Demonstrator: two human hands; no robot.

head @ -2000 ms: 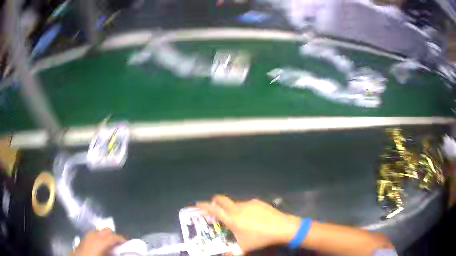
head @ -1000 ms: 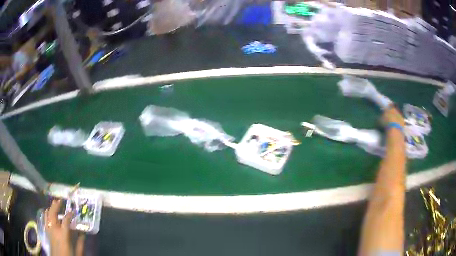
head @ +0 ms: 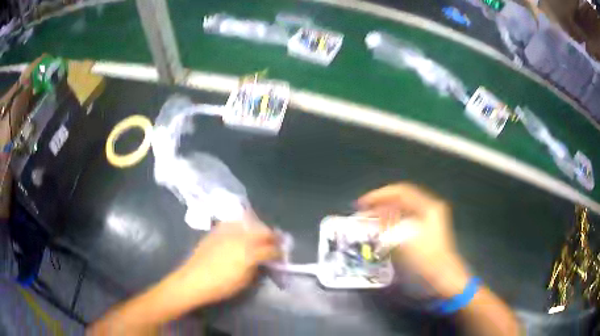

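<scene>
A white open socket housing (head: 355, 252) with coloured wires inside lies on the dark bench in front of me. My right hand (head: 411, 230), with a blue wristband, is at its right side with the fingers over its edge; the hand is blurred. My left hand (head: 247, 252) is closed around the bagged cord just left of the housing. A second housing (head: 258, 105) sits at the bench's far edge, joined to a bagged cord (head: 197, 180) that runs down toward my left hand.
A cream-yellow tape roll (head: 129, 141) lies at left, beside a black machine (head: 52, 144). The green conveyor (head: 375, 85) carries more housings with bagged cords. Brass contacts (head: 574, 269) are heaped at right. A grey post (head: 158, 39) stands at the conveyor's edge.
The view has turned left and down. My right hand has come back from the conveyor to a housing on the bench. My left hand has left the far-edge housing and holds the cord.
</scene>
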